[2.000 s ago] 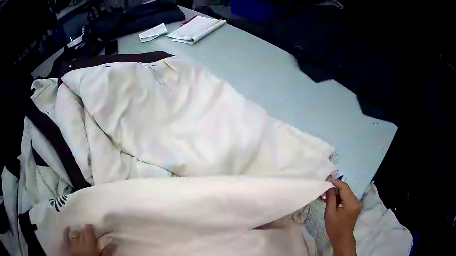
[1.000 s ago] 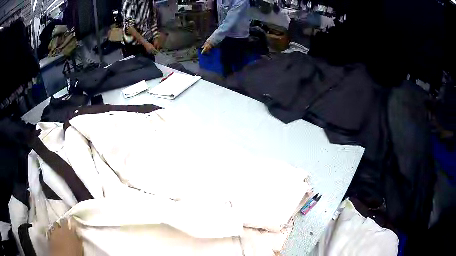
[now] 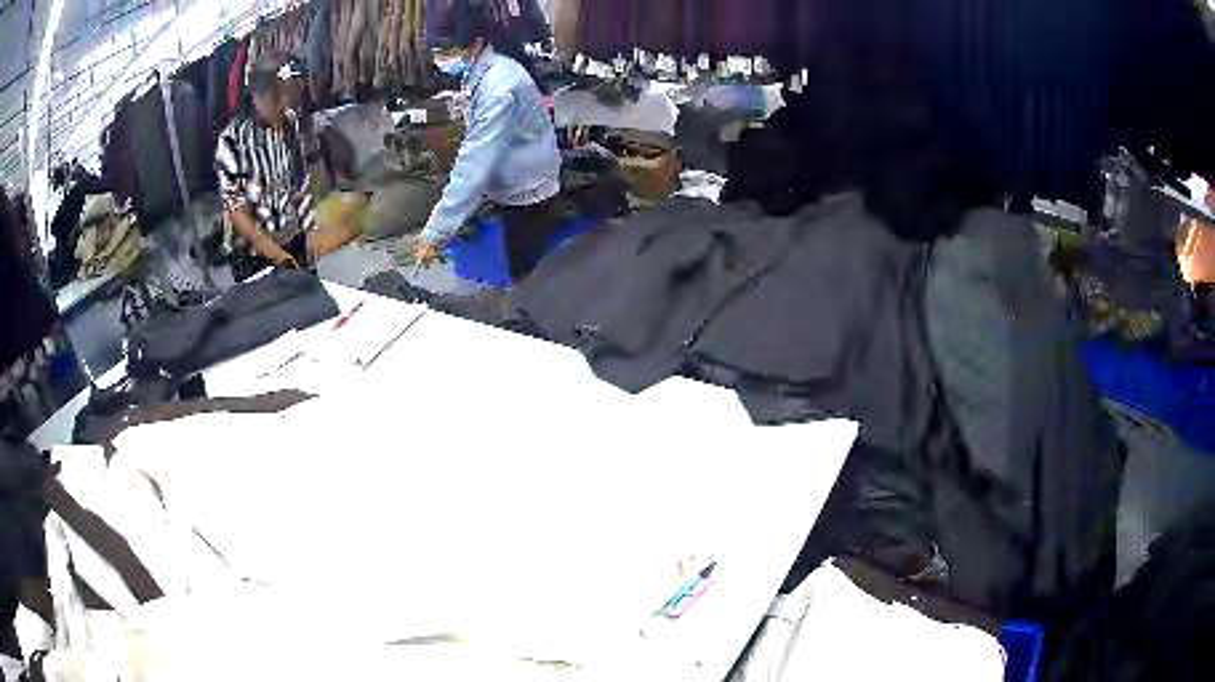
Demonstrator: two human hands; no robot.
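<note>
The cream garments (image 3: 307, 506) lie heaped over the near and left part of the table (image 3: 800, 453), overexposed to plain white, so folds and edges are hard to tell. A dark brown waistband (image 3: 107, 533) runs down the left side, and another dark band (image 3: 227, 405) lies along the garment's far edge. The thread snips (image 3: 690, 592) lie on the right part of the table, dark blades pointing up and right, with a blue and pink handle. Neither of my hands is in view.
Dark garments (image 3: 826, 307) are piled along the table's right side, and more (image 3: 240, 320) lie at its far left. Another cream garment (image 3: 879, 633) hangs at the lower right by a blue crate (image 3: 1023, 650). Two people stand beyond the table, one in stripes (image 3: 267, 173), one in light blue (image 3: 500, 140).
The view has tilted up, showing more of the room and whitening the table. My hands have left the picture. The snips lie uncovered, my right hand having let go of the cloth's edge.
</note>
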